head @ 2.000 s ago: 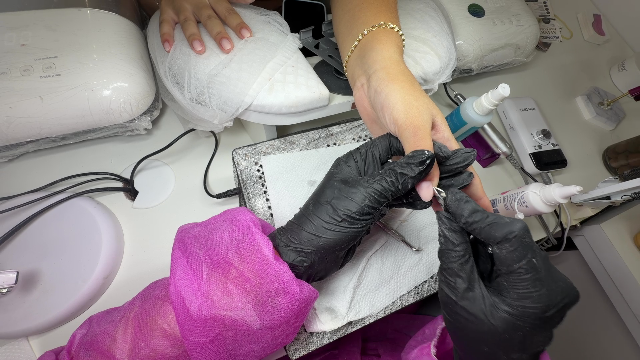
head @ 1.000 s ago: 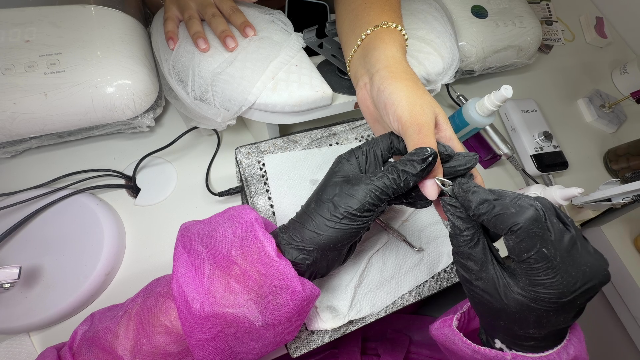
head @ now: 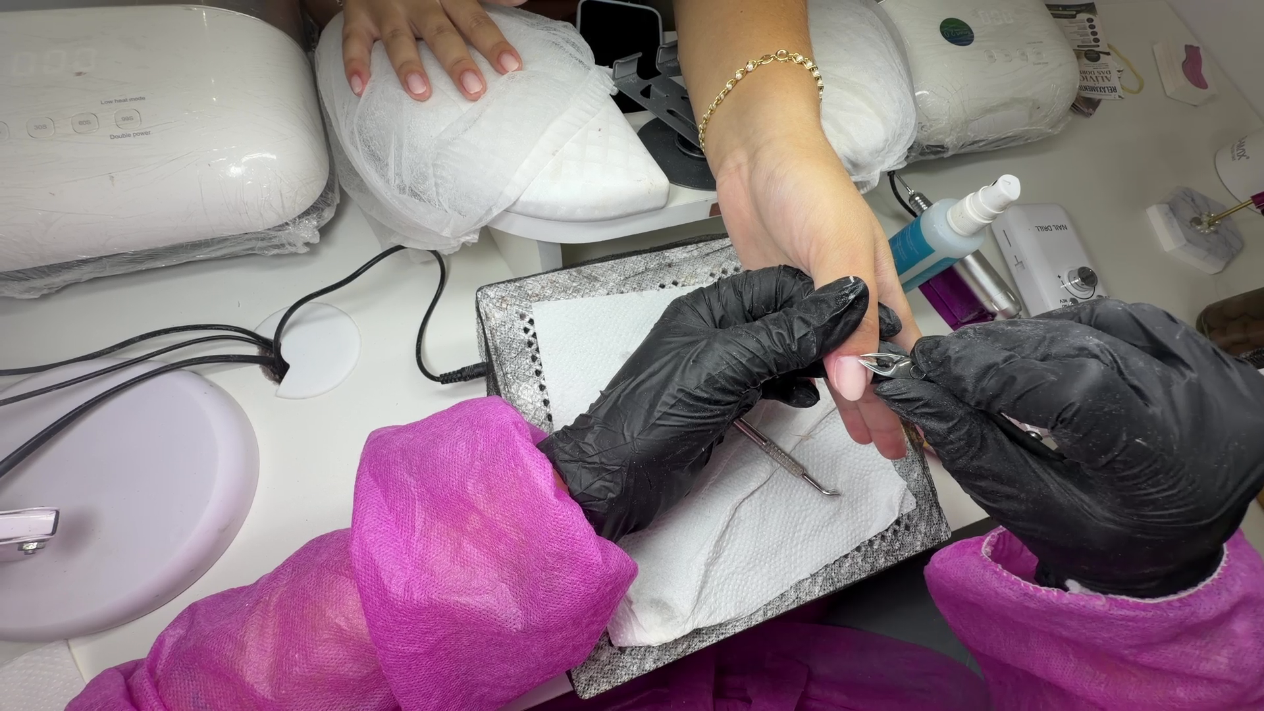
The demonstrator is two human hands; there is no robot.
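My left hand, in a black glove, grips the thumb of another person's hand, which wears a gold chain bracelet. In my gloved right hand is a pair of metal cuticle nippers; their jaws lie at the side of the thumbnail, and my fingers hide most of the handles. Below my left hand a metal cuticle pusher rests on a white paper towel, over a grey patterned dust-collector pad. Magenta sleeves cover both my forearms.
The person's other hand rests on a covered white cushion. Plastic-wrapped nail lamps stand at the back. At right are a spray bottle, a nail drill unit and a purple-ended handpiece. Black cables cross at left.
My right hand has shifted slightly right of where it was in the oldest frame, and its magenta cuff now shows. The nippers stay at the thumb, which my left hand still holds.
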